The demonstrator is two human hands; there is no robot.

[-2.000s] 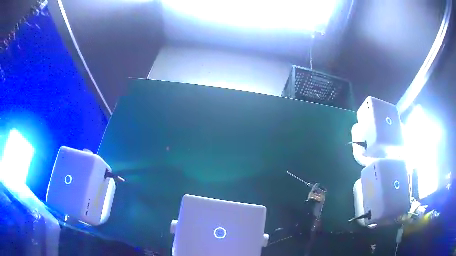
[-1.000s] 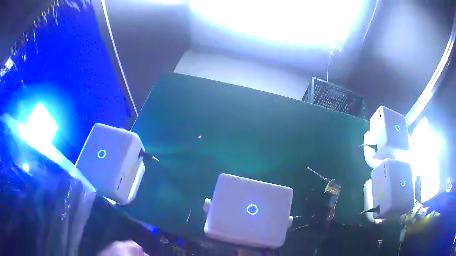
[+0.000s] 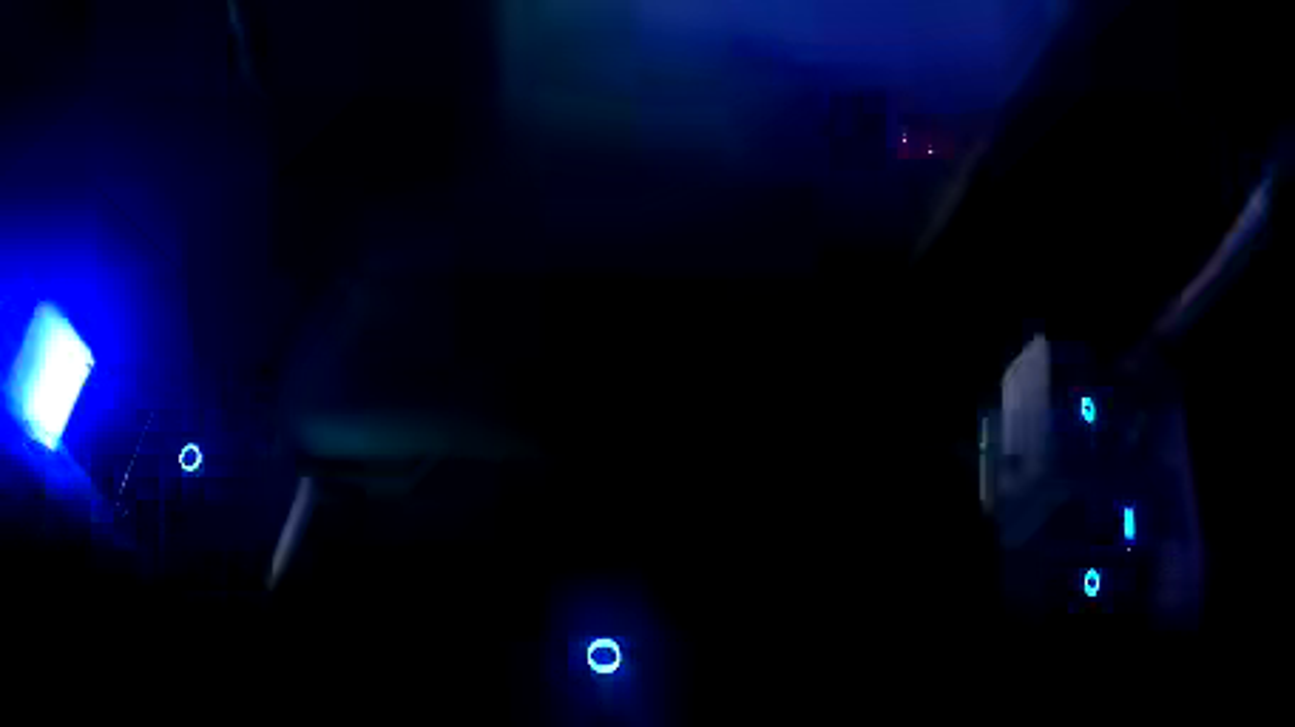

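Observation:
The picture is almost black. The near projector unit (image 3: pixel 604 656) shows only as a glowing blue ring at the bottom centre; its box outline is lost in the dark. Neither my left hand nor my right hand can be made out. The thin-tipped tool to the right of the unit is hidden by the dark.
Another unit's ring (image 3: pixel 190 457) glows at the left. Two more rings glow at the right, on an upper unit (image 3: pixel 1088 411) and a lower unit (image 3: pixel 1092 582). A bright blue-white light patch (image 3: pixel 54 375) is at the far left. Tiny red dots show at the back right.
The scene has gone from brightly lit to nearly black, and the bright back wall is now dim blue. The near ring sits lower and further left in view. The pale blurred shape at lower left is gone.

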